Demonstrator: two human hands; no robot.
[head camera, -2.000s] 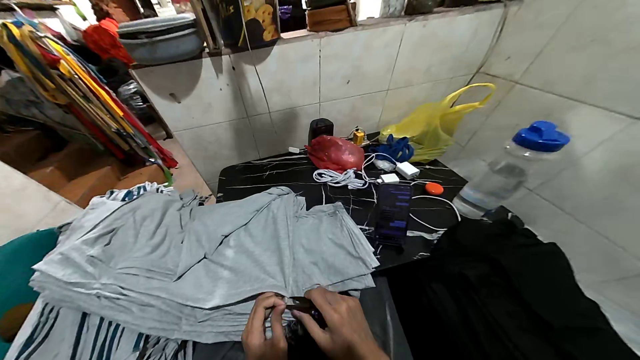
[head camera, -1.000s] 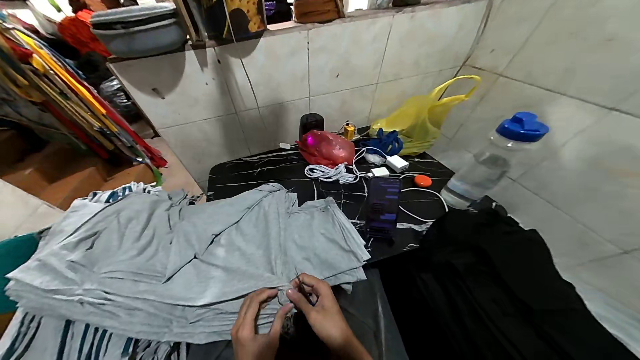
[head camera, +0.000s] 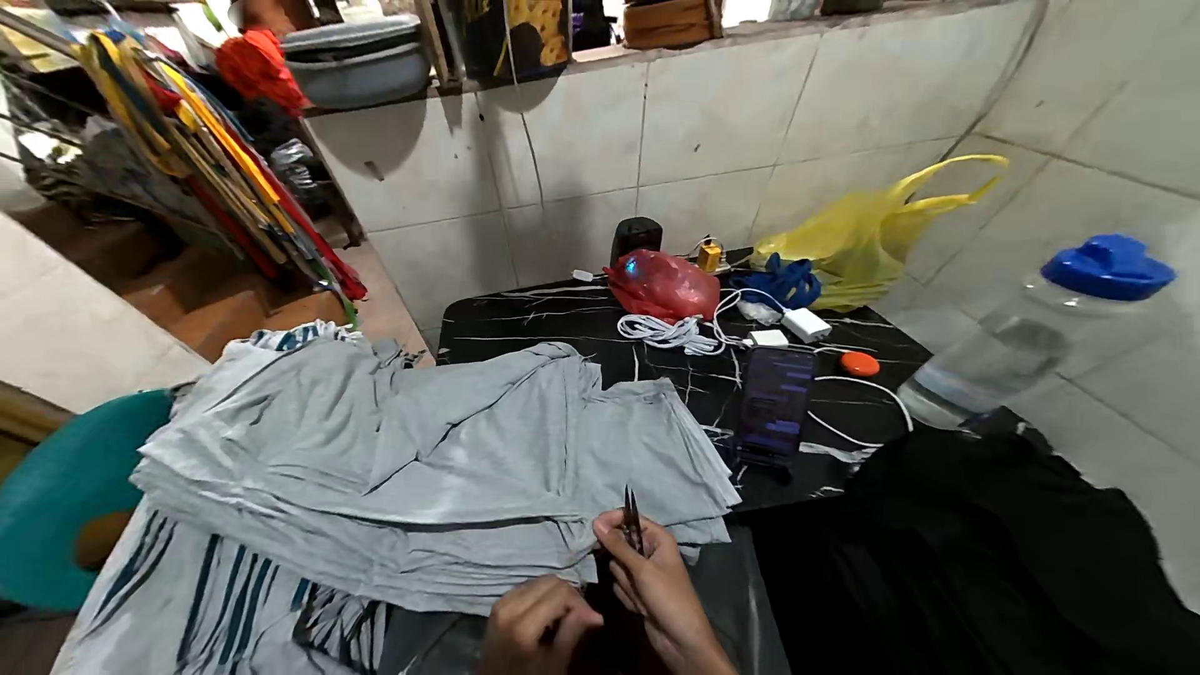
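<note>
My right hand (head camera: 647, 572) grips small dark thread snips (head camera: 633, 518), whose pointed blades stand upright above the fingers. To its left is my left hand (head camera: 541, 623), with curled fingers over the near edge of the cloth pile; whether it holds anything cannot be told. Just beyond both hands lies a stack of light grey fabric pieces (head camera: 412, 441). White cloth with dark blue stripes (head camera: 225, 581) shows under the stack at the lower left. A heap of black fabric (head camera: 994, 544) fills the lower right.
Behind the stack, a black marbled tabletop (head camera: 525, 323) carries a phone (head camera: 775, 403), a coiled white cable (head camera: 670, 333), a red plastic bag (head camera: 664, 286), white chargers (head camera: 805, 324) and a yellow plastic bag (head camera: 844, 248). A blue-capped water bottle (head camera: 1022, 337) stands right. A teal round object (head camera: 75, 506) is left.
My hands were close together at the cloth's near edge and are now apart. The snips now point upward in my right hand; my left hand is lower.
</note>
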